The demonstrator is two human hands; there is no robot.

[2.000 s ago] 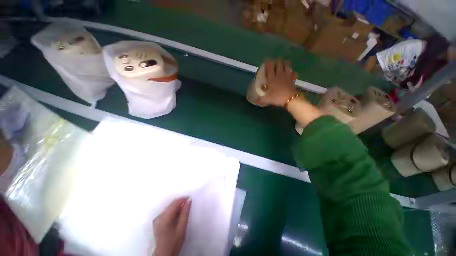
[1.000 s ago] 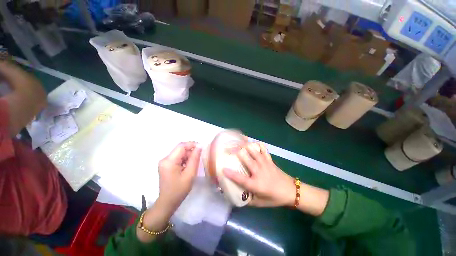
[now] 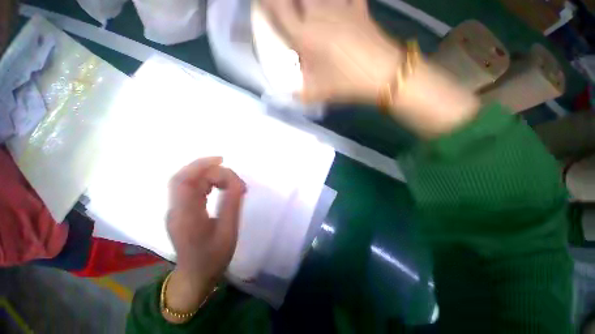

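My right hand (image 3: pixel 339 49), blurred at the top centre, is on a cream canister (image 3: pixel 277 55) with loose white wrapping (image 3: pixel 233 45) around it. The canister is over the belt's near rail, its top cut off by the picture edge. My left hand (image 3: pixel 202 215) is over the glaring white sheet stack (image 3: pixel 156 137), fingers curled and thumb close to the index finger. I see nothing held in it. Two wrapped canisters, cut off by the top edge, stand to the left; one is the nearer white bundle (image 3: pixel 171 19).
Bare tan canisters (image 3: pixel 471 55) stand on the belt at the right, more at the right edge. The pale belt rail (image 3: pixel 365 156) runs diagonally. Shiny plastic bags (image 3: pixel 65 124) with papers (image 3: pixel 29 104) lie left, above a person's coral-red sleeve (image 3: pixel 26 215) and red stool (image 3: pixel 121 256).
My right hand has carried the canister from over the stack up and away to the belt side, now with white wrapping around it. My left hand has come away from it. The view has shifted.
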